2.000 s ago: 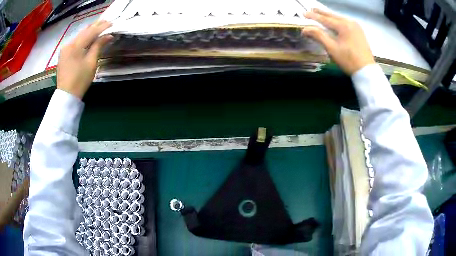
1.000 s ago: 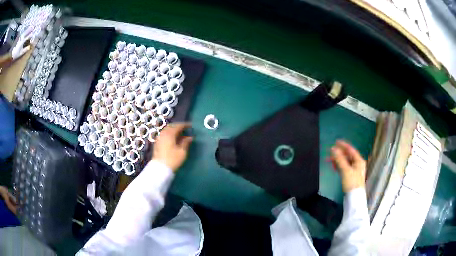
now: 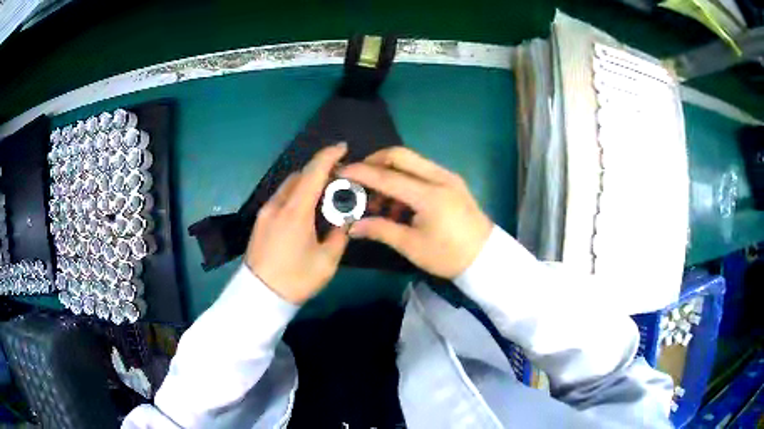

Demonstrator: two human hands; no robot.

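Note:
A silvery-white ring hub (image 3: 344, 202) is held between both hands over the middle of the black triangular jig (image 3: 350, 126). My left hand (image 3: 300, 226) has its thumb and fingers around the hub's left side. My right hand (image 3: 423, 209) has its thumb and fingers at the hub's right side. The hands and hub hide the jig's centre. One padded post (image 3: 369, 63) of the jig shows at the back, another (image 3: 219, 239) at the left.
Rows of hubs (image 3: 100, 209) stand on a black tray (image 3: 159, 201) at left. A stack of white arms with sheets (image 3: 641, 167) is at right. A blue bin (image 3: 704, 343) with small white parts is at lower right. A pale rail (image 3: 251, 63) runs behind.
Both hands have come together over the jig and now hold a hub. The single hub that lay left of the jig is gone from the mat. The view has turned and shifted.

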